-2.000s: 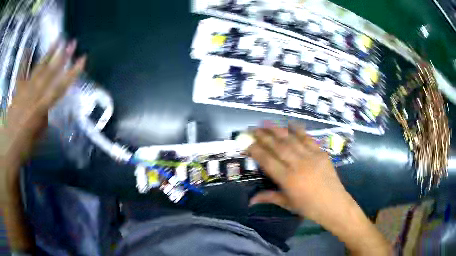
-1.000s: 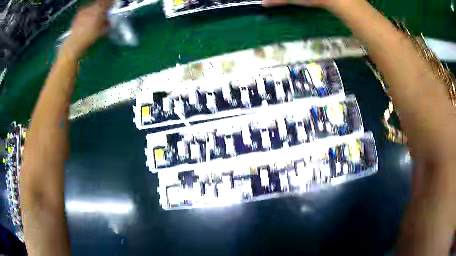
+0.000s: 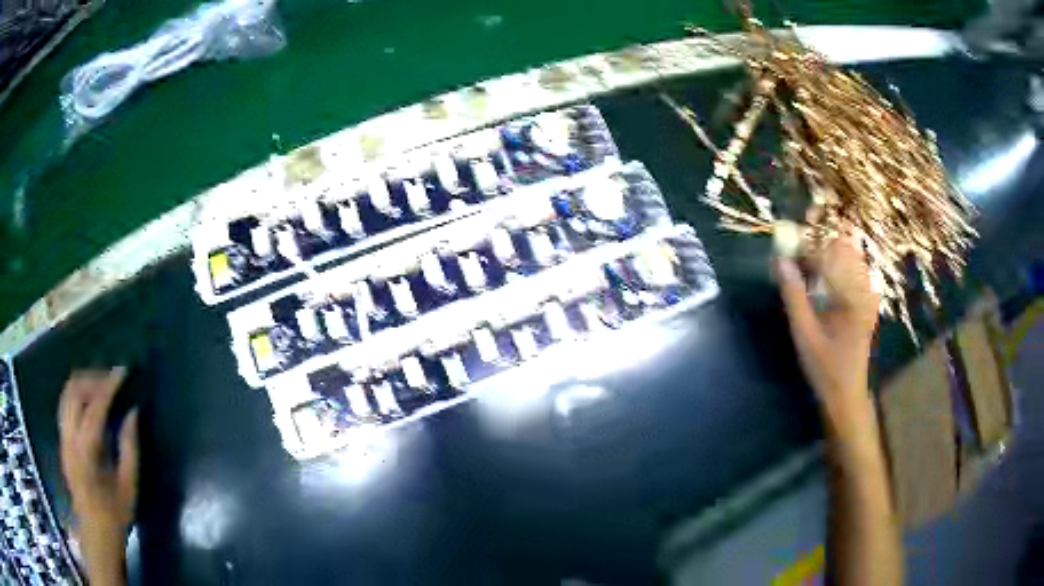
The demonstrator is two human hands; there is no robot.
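My right hand (image 3: 833, 300) is at the near edge of the pile of copper contact strips (image 3: 876, 160), its fingertips touching or just over the strips. A pale cap (image 3: 788, 238) shows on one digit. The hand is blurred; whether it grips a strip cannot be told. My left hand (image 3: 99, 441) is at the lower left, blurred, fingers apart, with nothing visible in it. Three long white housings (image 3: 481, 383) with circuit boards lie parallel and slanted in the middle, between my hands.
A coiled white cord in a clear bag (image 3: 172, 57) lies on the green surface at the upper left. A worn pale rail (image 3: 435, 115) borders the dark bench. Brown cardboard (image 3: 922, 435) is at the lower right. A patterned strip (image 3: 29, 492) is at the left edge.
My right hand has come back from the far side to the copper pile. My left hand has dropped to the lower left. The bagged cord now lies on the green surface.
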